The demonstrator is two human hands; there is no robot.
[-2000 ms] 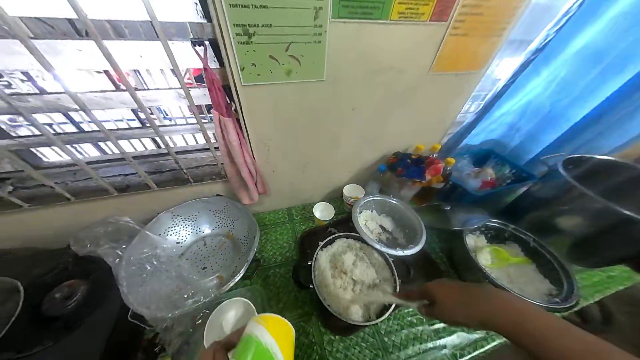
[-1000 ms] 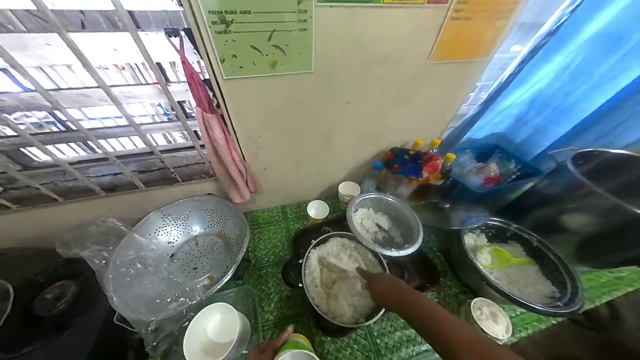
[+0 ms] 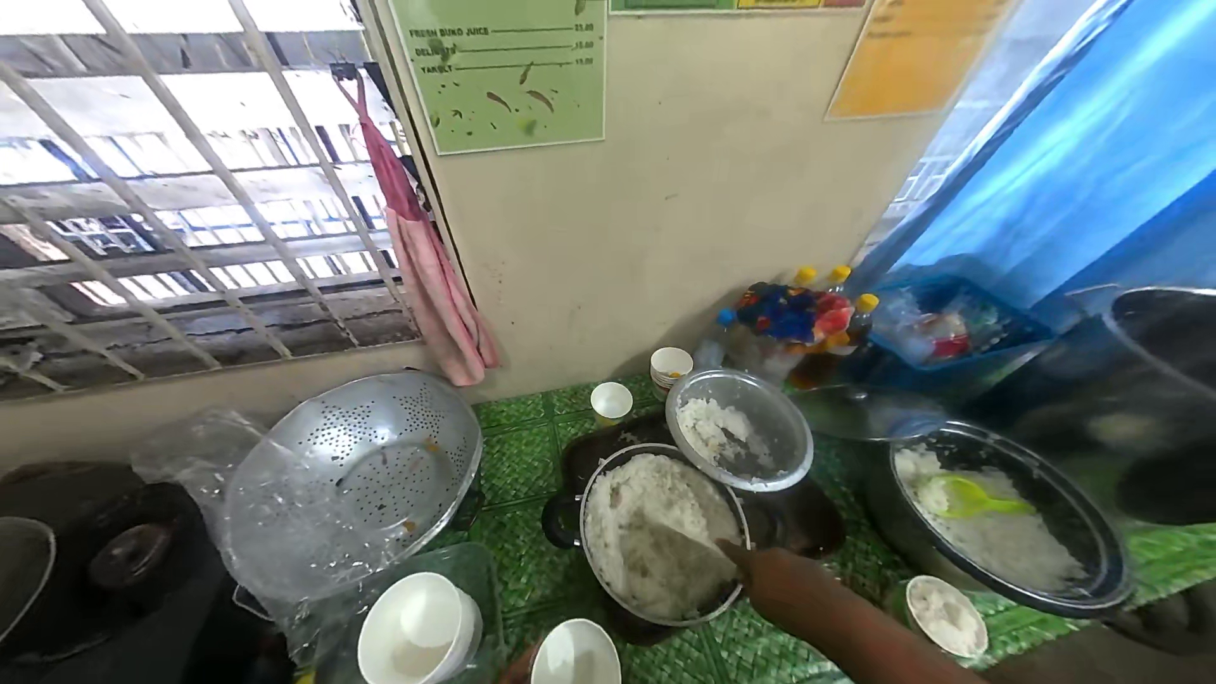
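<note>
A pot of cooked rice [image 3: 632, 513] stands in the lower middle. Over its right rim, my right hand [image 3: 760, 570] is closed on a spatula or flat spoon [image 3: 679, 551], whose blade lies in the rice. My left hand [image 3: 518, 665] shows only as a sliver at the bottom edge, against a white paper cup [image 3: 576, 654] that looks vacant inside; most of that hand is cut off. A metal bowl with some rice [image 3: 741, 429] rests at the pot's upper right. To the right, a paper cup filled with rice [image 3: 946, 616] stands by a larger rice pot [image 3: 1035, 570] holding a green scoop [image 3: 983, 499].
A metal colander [image 3: 399, 446] with clear plastic lies left, above stacked white cups [image 3: 418, 622]. Small paper cups [image 3: 611, 403] stand near the wall. Bottles [image 3: 836, 313], a blue basket [image 3: 988, 347] and a large dark pot [image 3: 1159, 408] fill the back right; a stove [image 3: 123, 560] is far left.
A rice-filled cup stands at the right, where two seconds ago none showed. My left hand held a yellow-green and white cup then; now it is beside another white cup. The spatula has moved within the pot.
</note>
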